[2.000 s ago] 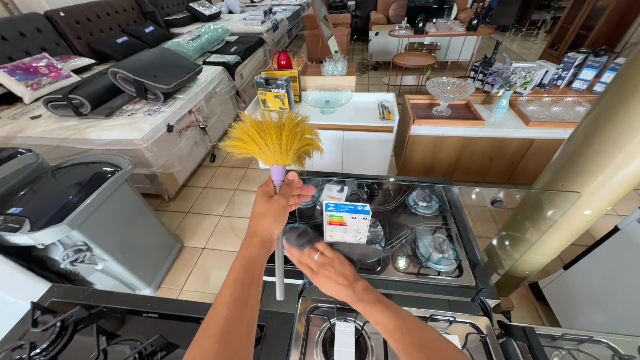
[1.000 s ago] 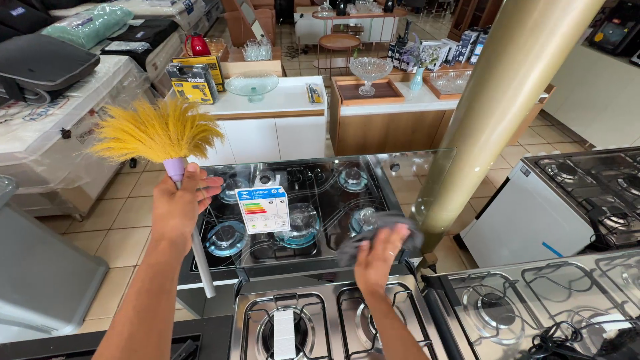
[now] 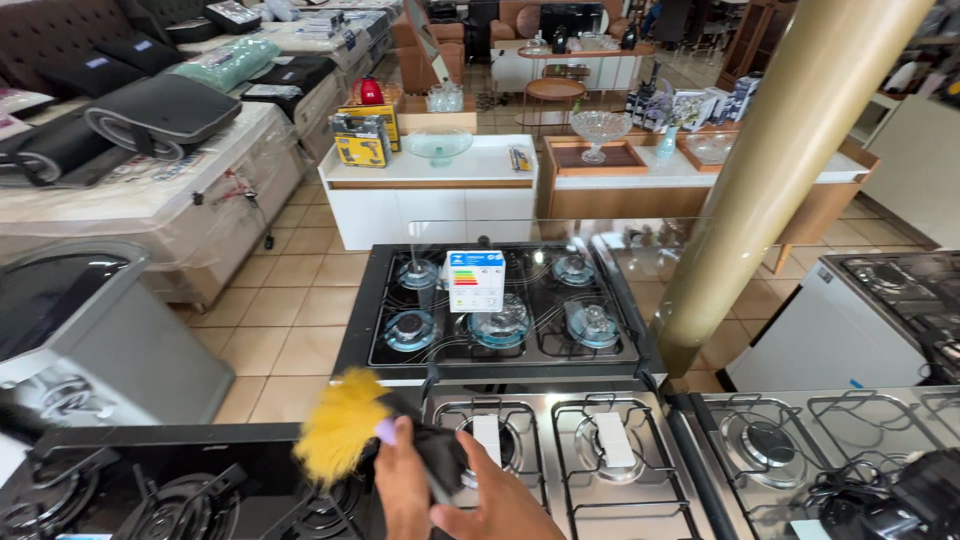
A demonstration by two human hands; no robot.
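A duster with yellow bristles, a lilac collar and a grey handle is tilted low in the middle of the head view. My left hand is at its collar and handle. To the right, my right hand has thumb and forefinger spread around a bunched dark cloth, which lies against the handle between both hands. Part of the grip is blurred. The hands are over the near left of a stainless steel gas stove. Beyond is a black glass-top stove with an upright energy label card.
A clear glass lid stands raised across the view of the black stove. A gold-coloured column rises at its right. More stoves flank the hands: a black cooktop left, a steel one right. A grey appliance stands at left.
The duster has come down from upright to a low tilt. My right hand has moved left with the dark cloth, from the stoves' right side to beside my left hand.
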